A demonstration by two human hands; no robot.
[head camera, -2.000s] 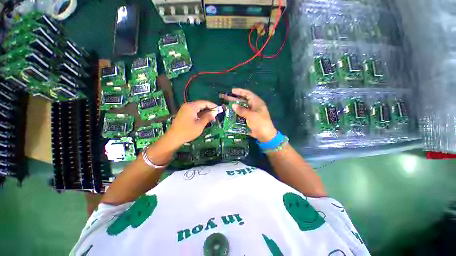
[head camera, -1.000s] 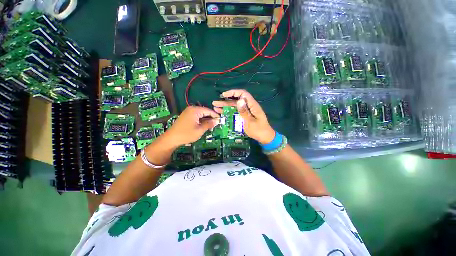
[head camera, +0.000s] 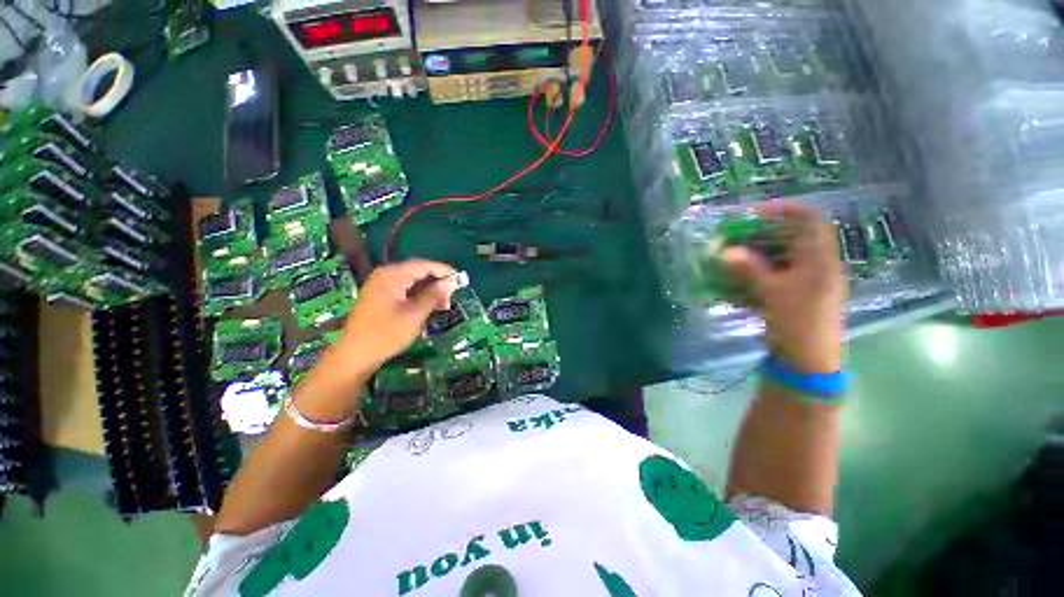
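My left hand (head camera: 391,313) holds the small white test connector (head camera: 456,280) between thumb and fingers, above green circuit boards (head camera: 513,317) lying on the mat near my body. The red lead (head camera: 467,198) runs down to this hand. My right hand (head camera: 793,274) is blurred over the front row of the blister tray (head camera: 729,331), with a blurred green circuit board (head camera: 726,264) at its fingers. Whether that board touches the tray is unclear. The small dark second test lead (head camera: 506,251) lies on the mat between my hands.
More circuit boards (head camera: 366,169) lie at left on the mat. Black slotted racks (head camera: 146,408) and stacked boards (head camera: 58,222) stand further left. A dark smartphone (head camera: 252,126), a power supply (head camera: 350,44) with red digits and a bench instrument (head camera: 502,61) are at the back.
My right hand has left the boards near my left hand and moved right to the tray with a board. The dark test lead now lies on the mat. The view has shifted, showing the power supply's digits.
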